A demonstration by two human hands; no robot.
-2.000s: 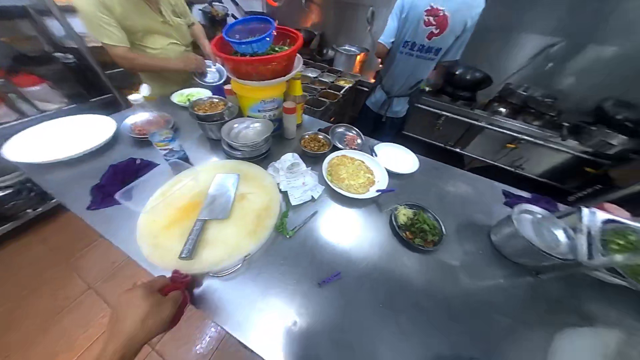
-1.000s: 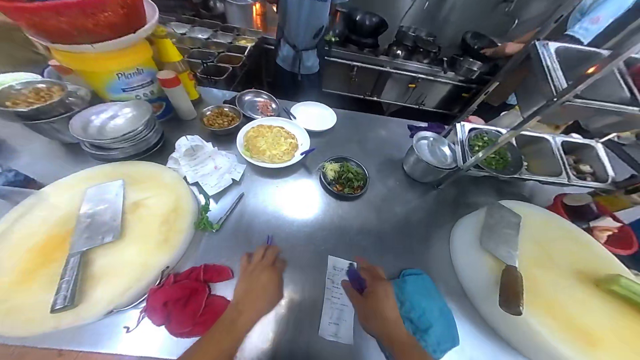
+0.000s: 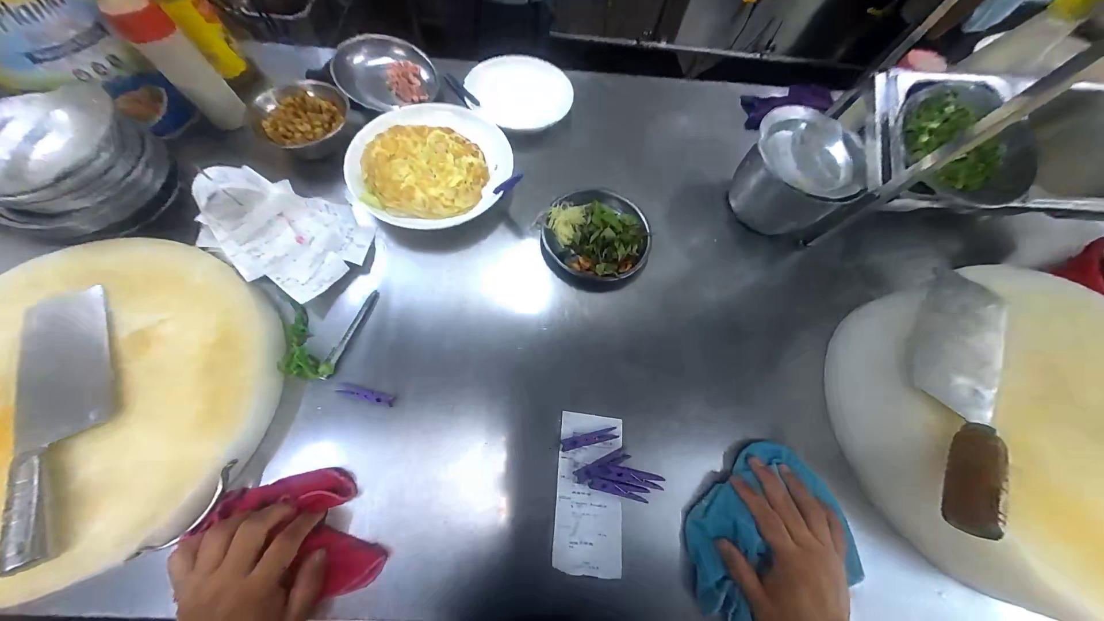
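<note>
My left hand (image 3: 250, 561) rests on a crumpled red cloth (image 3: 345, 561) beside the left round cutting board (image 3: 190, 345). My right hand (image 3: 789, 543) lies spread on a blue cloth (image 3: 707, 526), left of the right cutting board (image 3: 880, 379). Whether either hand grips its cloth, I cannot tell. Between them a paper slip (image 3: 586, 543) bearing writing lies flat, with several purple clothespins (image 3: 617, 474) on it. Another purple clothespin (image 3: 366, 395) lies near green leaves (image 3: 300, 349) and a small metal tool (image 3: 352, 335).
Cleavers (image 3: 65, 362) (image 3: 962, 345) lie on both boards. Farther back are a plate of omelette (image 3: 424, 172), a bowl of chopped herbs (image 3: 599, 237), crumpled papers (image 3: 276, 228), a white plate (image 3: 519, 93) and stacked metal bowls (image 3: 78, 164). A metal pot (image 3: 785, 181) stands by a rack of trays (image 3: 884, 129).
My right hand has moved from the clothespin over the slip onto the blue cloth. My left hand has moved left onto the red cloth. Several clothespins now lie on the slip.
</note>
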